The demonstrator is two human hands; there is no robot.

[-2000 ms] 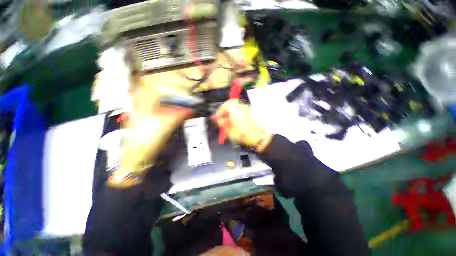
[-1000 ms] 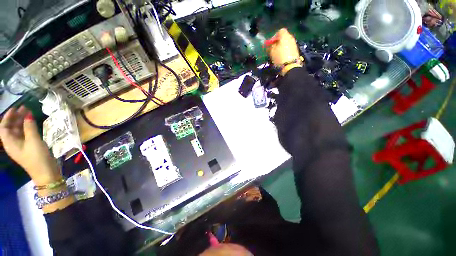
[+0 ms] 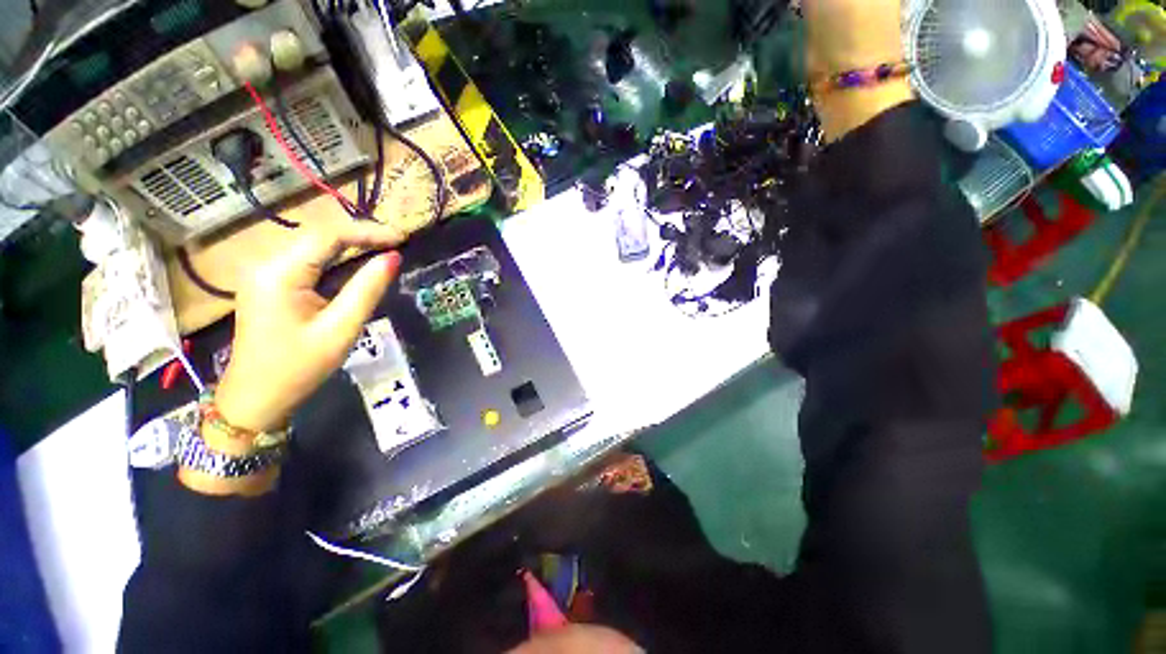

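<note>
The black test fixture [image 3: 463, 460] lies tilted in front of me, with a white socket strip [image 3: 394, 399], a small circuit board [image 3: 450, 302] under a clear cover and a small pale upright strip [image 3: 485, 353]. My left hand [image 3: 304, 319] is above the fixture's left part, thumb and fingers apart, with nothing seen in it; it hides the fixture's upper left. My right hand [image 3: 853, 32] is at the top edge beyond the adapter heap; its fingers are cut off, so its hold cannot be told. Black adapters and cables [image 3: 729, 205] lie heaped, partly on white paper.
A beige-grey instrument [image 3: 192, 141] with red and black leads stands behind the fixture, a white power strip [image 3: 125, 300] to its left. White paper [image 3: 77, 511] lies at far left. A white fan [image 3: 978, 58], blue basket [image 3: 1061, 121] and red stool [image 3: 1049, 383] are at right.
My left hand has moved right, over the fixture. My right hand has reached up and right, out past the top edge. Dark cables now cover more of the white paper.
</note>
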